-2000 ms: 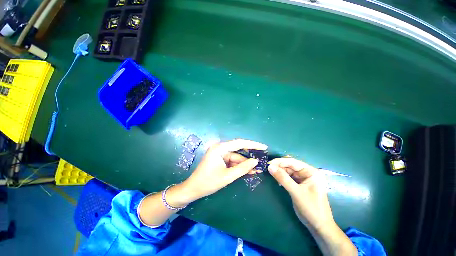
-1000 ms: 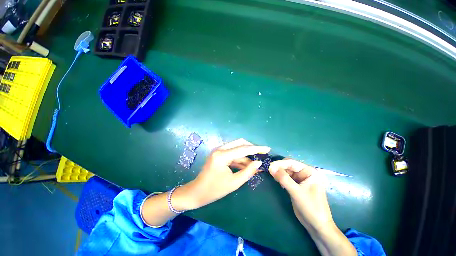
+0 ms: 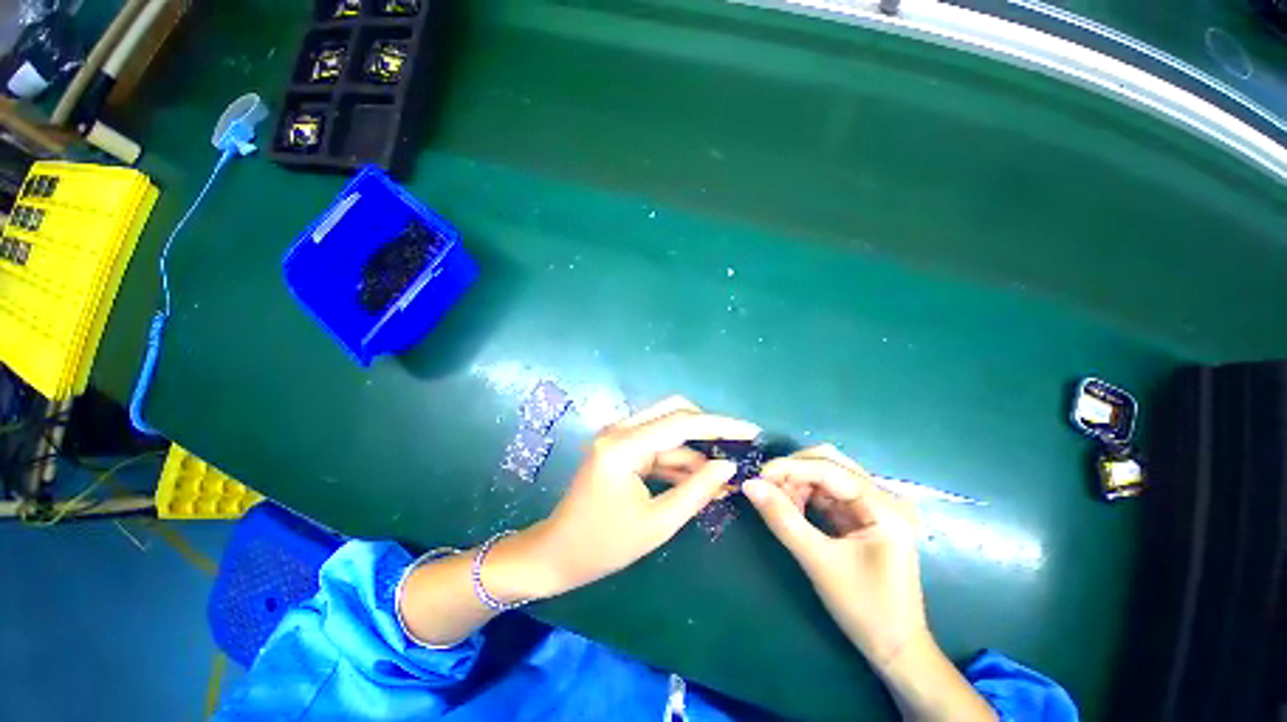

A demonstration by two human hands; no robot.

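My bare left hand [image 3: 628, 487] pinches a small dark circuit board [image 3: 734, 459] between thumb and fingers above the green mat. My bare right hand [image 3: 840, 529] touches the board's right edge with thumb and fingertips; whether it grips a separate small part cannot be told. Another speckled board [image 3: 718, 518] lies on the mat just below the fingertips. Two more speckled boards [image 3: 538, 427] lie left of my left hand. A thin pale pointed tool [image 3: 934, 492] lies right of my right hand, partly behind it.
A blue bin [image 3: 328, 275] holds black parts. Behind it is a black pocketed tray [image 3: 370, 134] with units. Two small units [image 3: 1102, 408] lie at right beside black ribbed material [image 3: 1225, 550]. At left are yellow trays [image 3: 82, 282] and a light blue coiled cord [image 3: 153, 353].
The held board has tilted between my fingertips, and my right thumb and fingers have shifted slightly on its right side. The boards on the mat and the bin have not moved.
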